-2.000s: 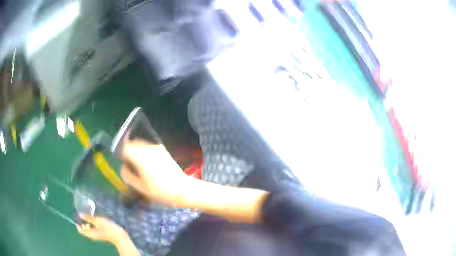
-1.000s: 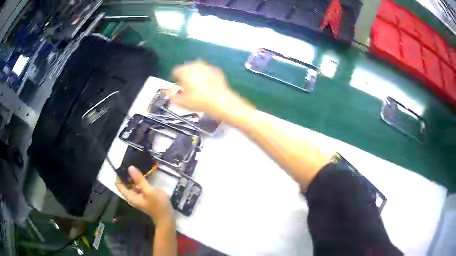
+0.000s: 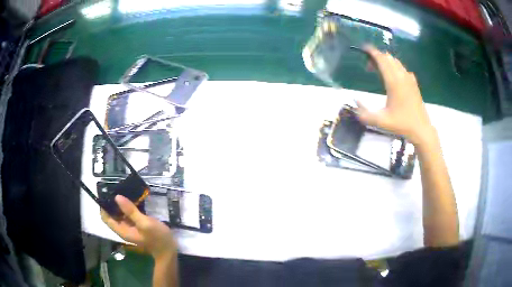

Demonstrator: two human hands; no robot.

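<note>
My left hand [image 3: 140,227], at the lower left, holds a phone middle frame [image 3: 120,193] by its dark-plate end, which has an orange-gold edge; the frame tilts up over the dark tray. Several middle frames [image 3: 173,154] lie overlapping at the left of the white sheet, and a silvery one [image 3: 191,87] reaches onto the belt. My right hand [image 3: 393,95], fingers apart and seemingly empty, is over a small overlapping pile of frames [image 3: 348,134] at the right; its thumb is close to the top frame. Whether they touch is unclear.
The green conveyor belt [image 3: 247,53] runs beyond the white sheet [image 3: 264,196]. A blurred pale shape [image 3: 323,56] and a dark-rimmed frame [image 3: 365,23] show on or over it. A black tray [image 3: 39,168] is at left. Red trays are at the top corners. Grey-white sheets [image 3: 499,190] lie at right.
The view has turned and levelled. My right hand has moved from the left pile to the right one. My left hand still holds a frame, now showing more fully. Overlapping frames now show at right.
</note>
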